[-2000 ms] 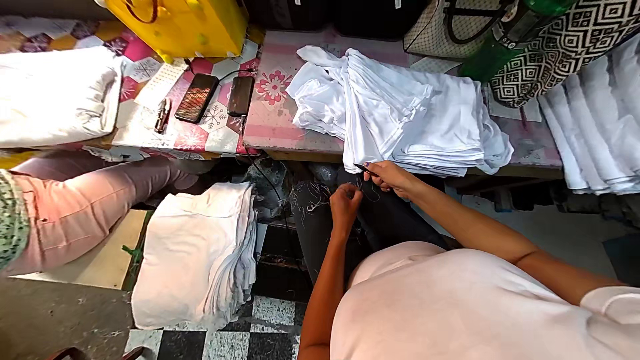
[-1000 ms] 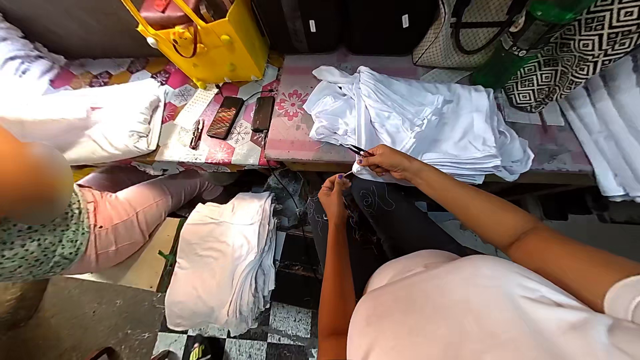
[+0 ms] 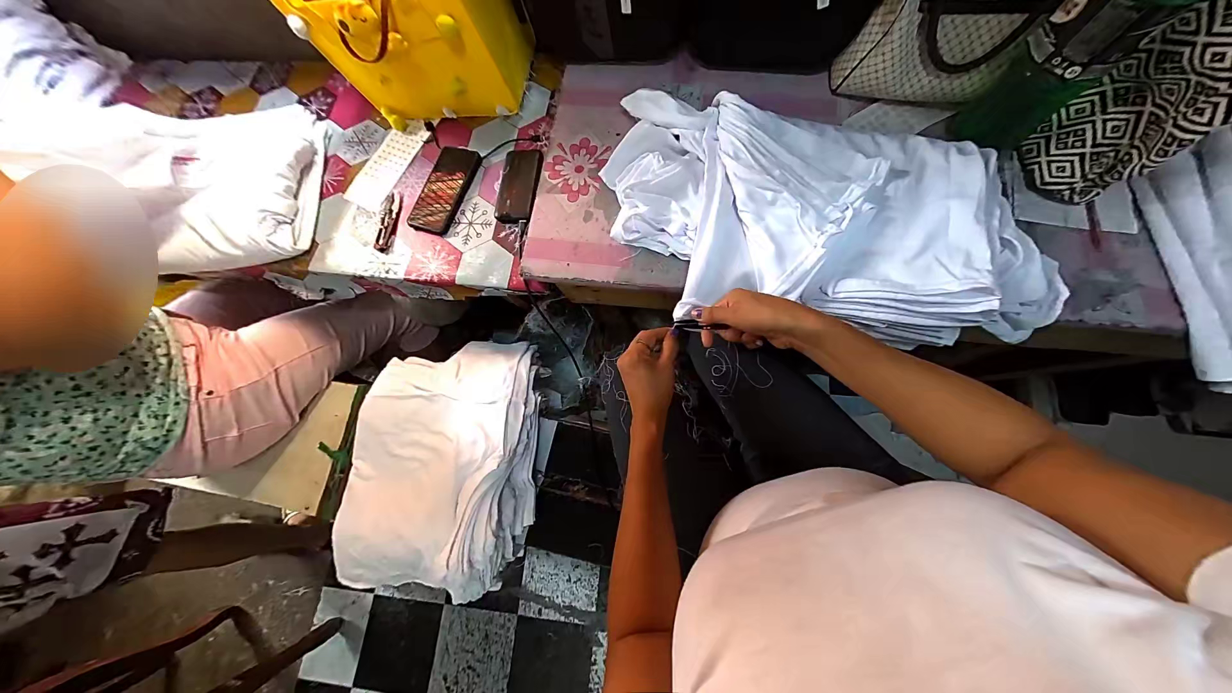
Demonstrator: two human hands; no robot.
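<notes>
My right hand [image 3: 756, 318] holds a small dark cutting tool, likely thread snips [image 3: 701, 326], at the lower corner of a white garment [image 3: 717, 260]. That garment hangs off the front edge of a pile of white garments [image 3: 905, 241]. My left hand [image 3: 650, 358] is closed at the same corner, its fingertips pinching the cloth's edge or a thread; which of the two is not clear. The tips of both hands nearly meet. Loose pale threads [image 3: 736, 371] lie on my dark trousers just below.
Another stack of white cloth [image 3: 433, 462] stands low at my left, near a seated person in pink trousers [image 3: 279, 366]. On the tables are two phones [image 3: 445, 191] [image 3: 519, 186], a yellow bag [image 3: 433, 58], folded white cloth [image 3: 241, 192] and a patterned bag [image 3: 1121, 106].
A second ago the tool stuck out from my right hand above the cloth's edge, apart from my left hand. Now it is down at the corner, beside my left fingertips.
</notes>
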